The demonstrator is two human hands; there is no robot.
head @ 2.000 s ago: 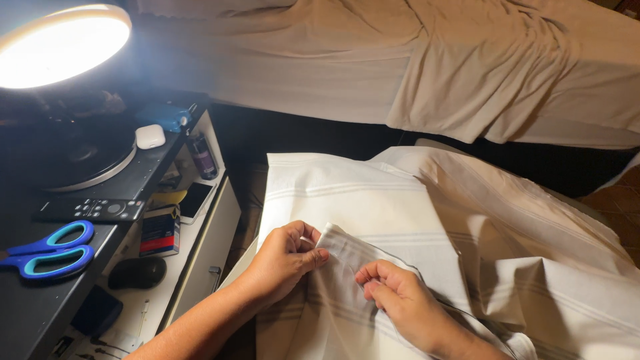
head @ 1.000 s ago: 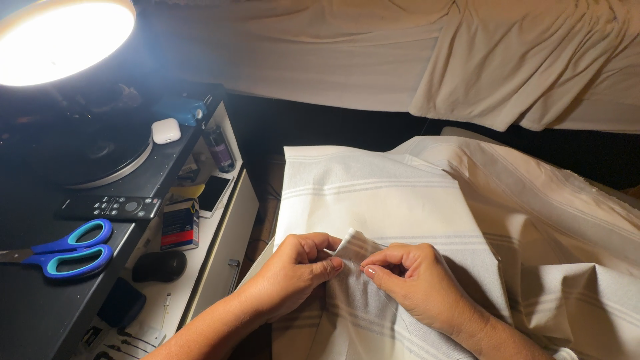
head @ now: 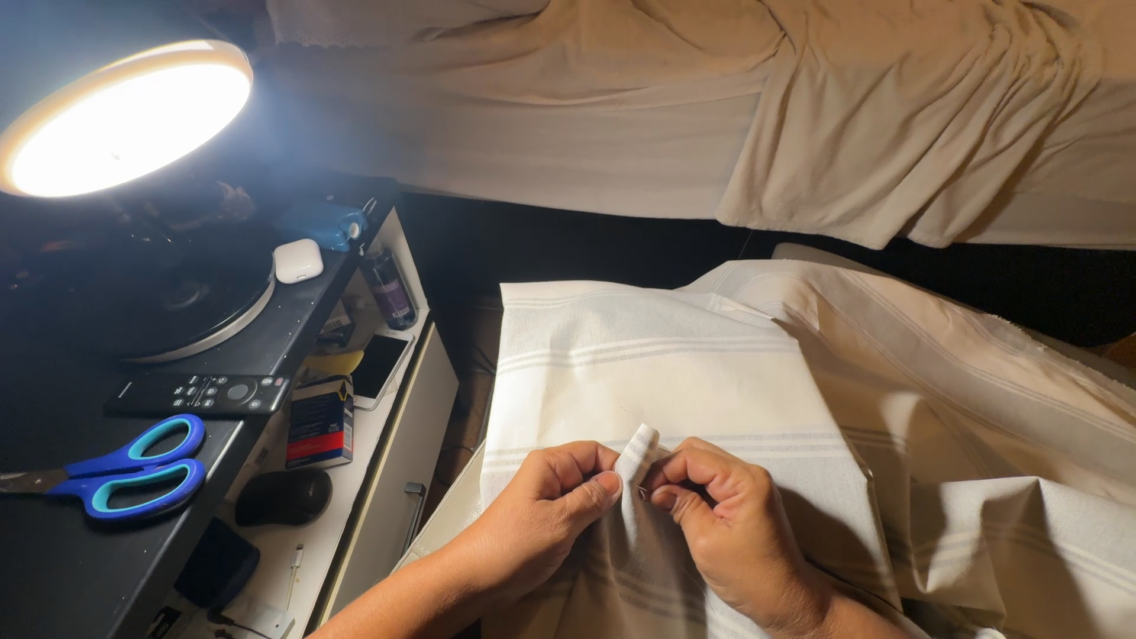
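Note:
A striped cream cloth [head: 639, 382] is spread before me in the head view and trails off to the right. Between my hands a folded edge of the cloth [head: 641, 448] stands up. My left hand [head: 555, 501] pinches this fold from the left between thumb and index finger. On its right side, the thumb and index finger of my right hand [head: 732, 515] are close together at the fold, with a tiny thin glint by the fingertips that is too small to identify. Part of the fold is hidden behind my fingers.
Blue-handled scissors [head: 133, 470] and a remote control [head: 200, 393] lie on the dark desktop at left, under a bright lamp [head: 129, 120]. A shelf below holds a phone [head: 380, 366], a box [head: 320, 424] and a black computer mouse [head: 284, 497]. Draped fabric [head: 852, 115] crosses the far side.
The folded edge now stands more upright between my hands. My right fingers have shifted to the right side of the fold.

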